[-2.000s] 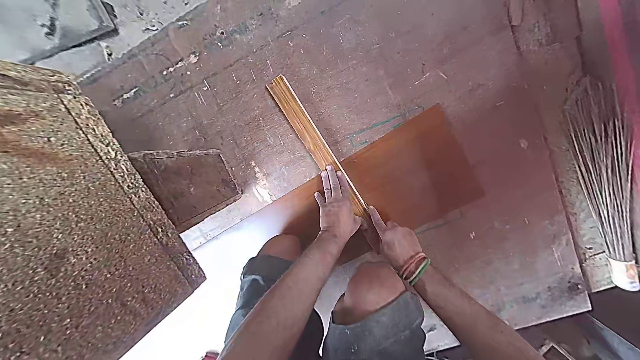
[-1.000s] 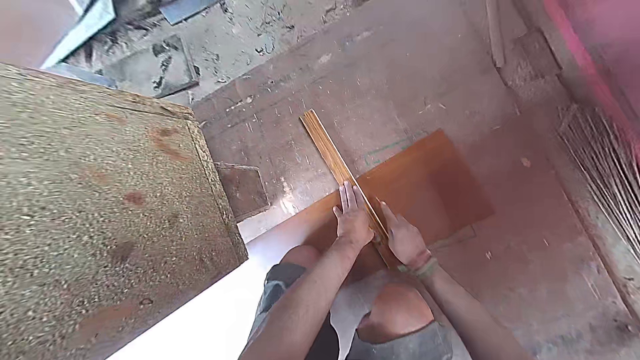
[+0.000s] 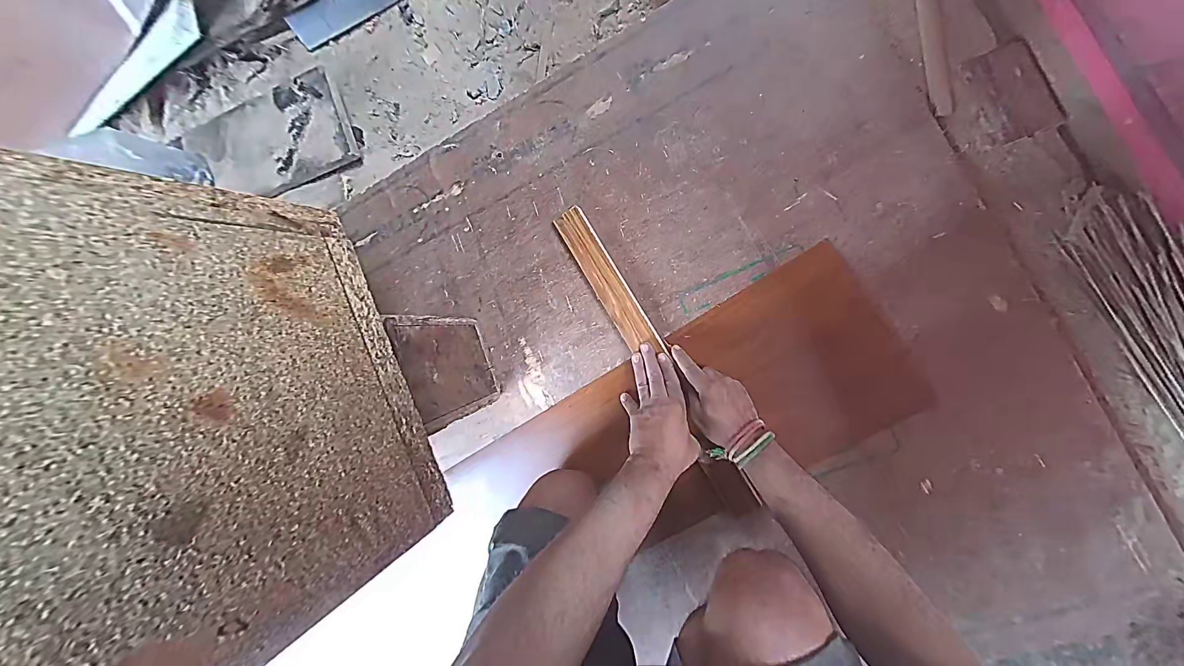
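Note:
A reddish-brown laminate sheet (image 3: 795,342) lies flat on the worn work surface. A narrow wood-grain strip (image 3: 606,277) crosses it at an angle, its far end reaching past the sheet's edge. My left hand (image 3: 661,416) presses flat on the strip, fingers extended. Against the strip's right edge is my right hand (image 3: 721,402), with bracelets at the wrist and its index finger stretched along that edge. Whether it holds a small tool underneath cannot be seen.
A speckled board-like block (image 3: 203,398) with a raised edge fills the left side. A small dark board piece (image 3: 442,365) lies beside it. On the right are a stick broom (image 3: 1133,296) and a wooden stick (image 3: 934,55). My knees are close below the sheet.
My right hand has moved forward along the strip's edge, from beside the near part of my left hand to beside its fingertips. The left hand stays on the strip. The view has shifted.

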